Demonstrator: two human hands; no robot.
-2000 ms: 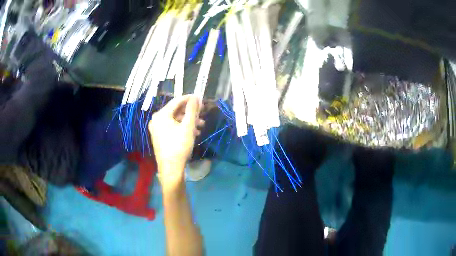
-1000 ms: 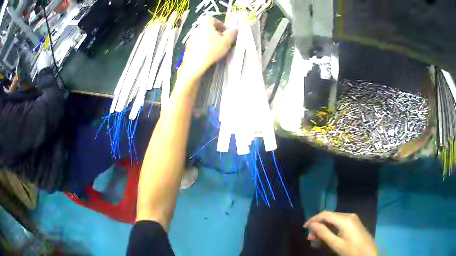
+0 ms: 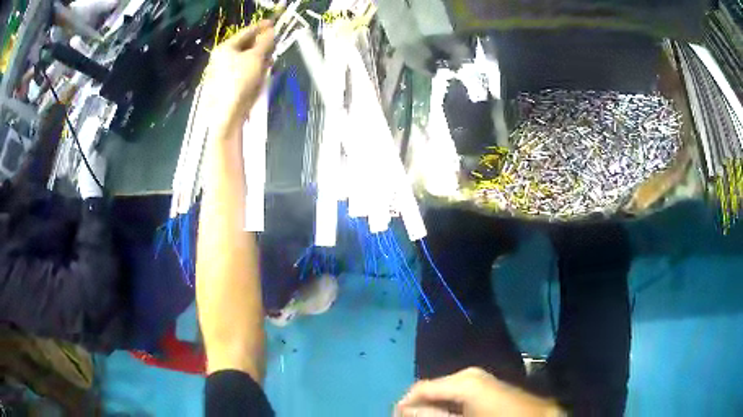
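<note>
My left hand (image 3: 236, 69) is at the upper, yellow-wired end of the left bundle of white strips (image 3: 189, 155); its fingertips are bunched, and I cannot tell if they grip a strip. One strip (image 3: 256, 171) hangs just right of my forearm. The centre bundle of white strips (image 3: 332, 147) hangs over the bench edge, with blue wires (image 3: 395, 261) fanned out below it. My right hand (image 3: 472, 392) is low in the picture, cut off by the bottom edge, its fingers curled; what it may hold is hidden.
A heap of tiny silvery pieces (image 3: 599, 151) lies in a recess at right, with yellow bits (image 3: 497, 175) at its left. A grey machine part (image 3: 415, 32) stands above. More strips (image 3: 717, 98) hang far right. A person's dark sleeve (image 3: 61, 269) and a red stool (image 3: 175, 354) are at left.
My left hand has moved left from the top of the centre bundle to the left bundle. My right hand has shifted left and down. The view has shifted slightly.
</note>
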